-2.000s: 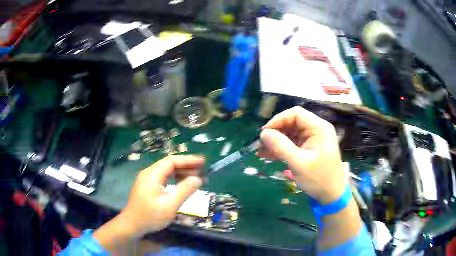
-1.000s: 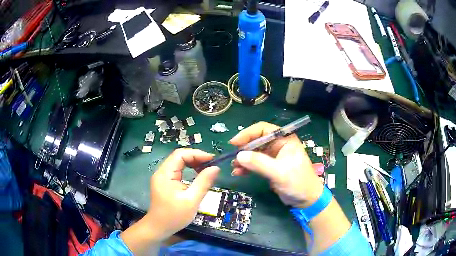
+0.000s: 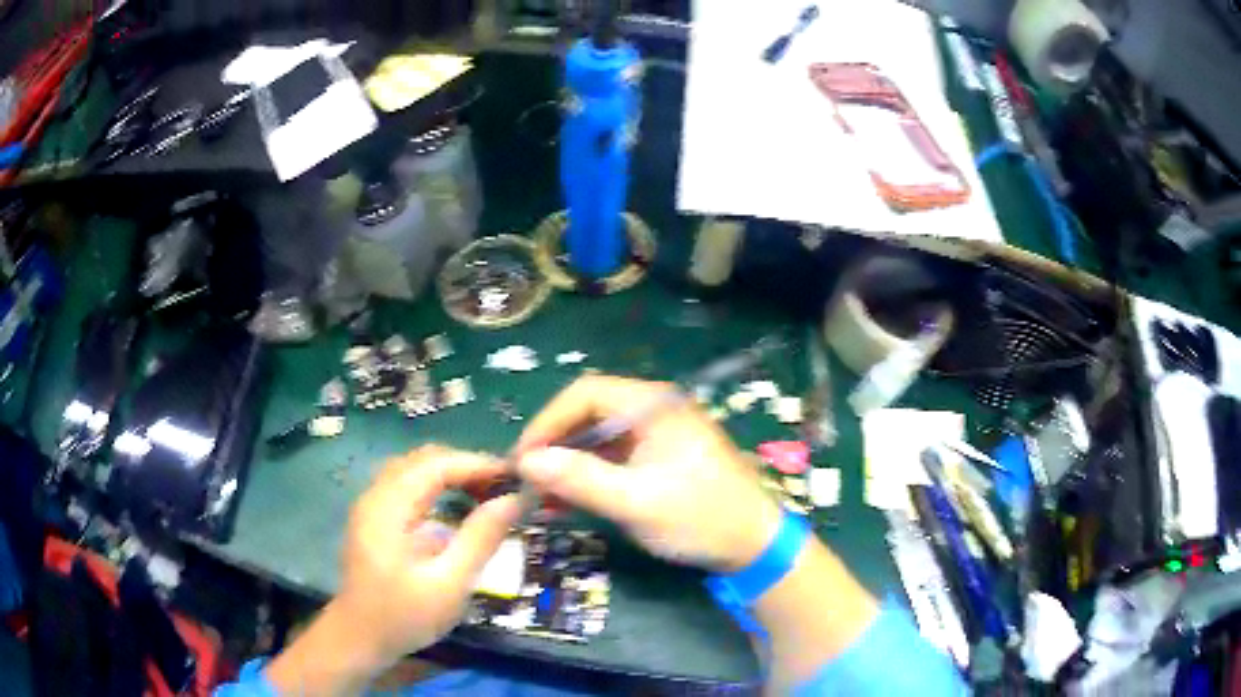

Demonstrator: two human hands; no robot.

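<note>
My right hand (image 3: pixel 653 470), with a blue strap on the wrist, holds a thin pen-like tool (image 3: pixel 599 434); its blurred clear end points up and right. My left hand (image 3: pixel 415 545) has thumb and finger pinched at the tool's dark lower end, touching my right fingertips. The fingers hide this end. An open phone (image 3: pixel 555 579) with a pale battery area and exposed circuitry lies on the green mat (image 3: pixel 653 620) below my hands, partly covered by them.
Small metal parts (image 3: pixel 395 375) lie behind my left hand. Behind them are a round dish (image 3: pixel 493 279), bottles (image 3: pixel 385 245) and an upright blue tool (image 3: pixel 599 164). At right are a tape roll (image 3: pixel 885 313), pens (image 3: pixel 953 524) and a black fan (image 3: pixel 1021 347). Black phone trays (image 3: pixel 184 436) stand at left.
The view has shifted, so the bench appears further left. The tool is lower and closer to the open phone, and my right fingers have moved along it to meet my left fingertips.
</note>
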